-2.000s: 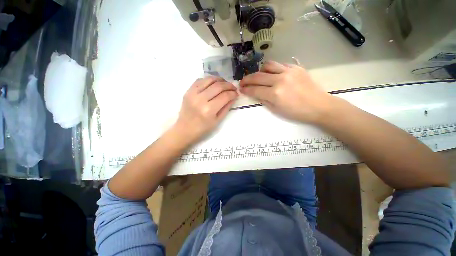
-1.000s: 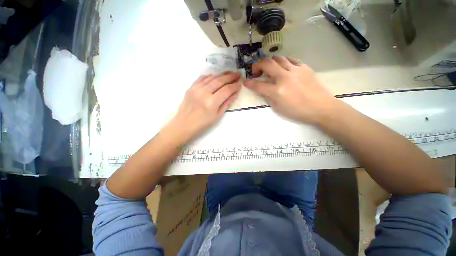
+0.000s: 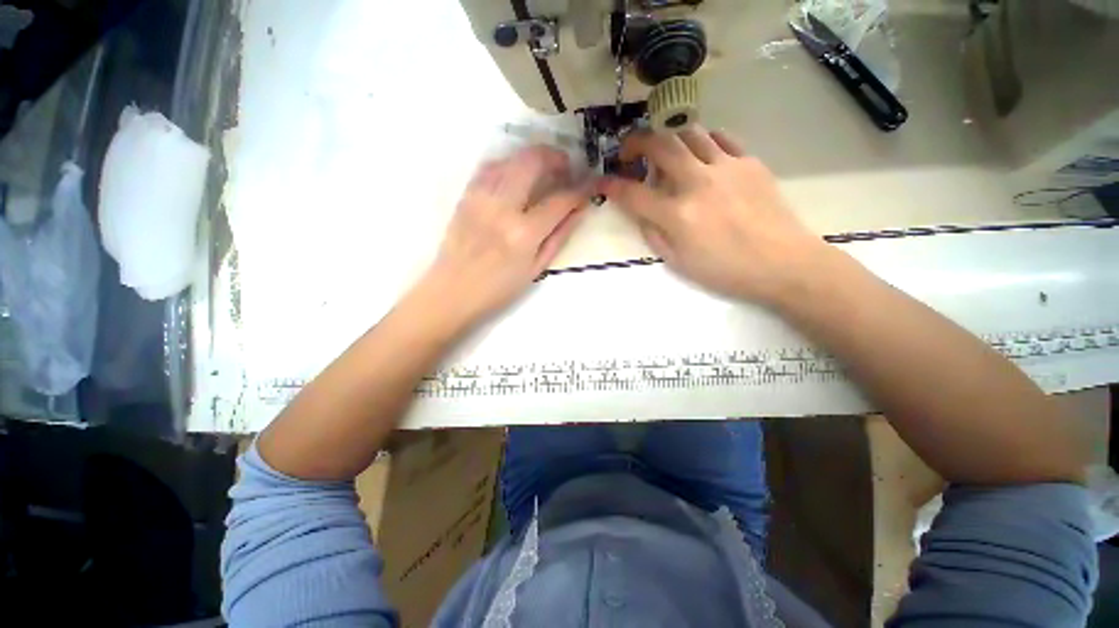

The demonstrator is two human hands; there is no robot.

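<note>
The dark presser foot of the cream sewing machine is at the upper middle. A thin, sheer white fabric piece lies at its left, mostly hidden by my fingers. My left hand is bare and slightly blurred, with its fingertips on the fabric just left of the foot. My right hand is bare, its fingertips bent close against the foot's right and front side. The fingertips of both hands nearly meet in front of the foot. Whether the right fingers pinch the fabric is hidden.
Black thread snips lie on the machine bed at upper right, beside white thread scraps. A white stack of cut pieces and a cloudy plastic bag are at far left. A printed ruler runs along the table's front edge. A carton stands below.
The fabric left of the foot is more covered, as my left hand has moved slightly up and left over it. My right fingers have shifted upward beside the foot since the earliest frame. The view has shifted slightly.
</note>
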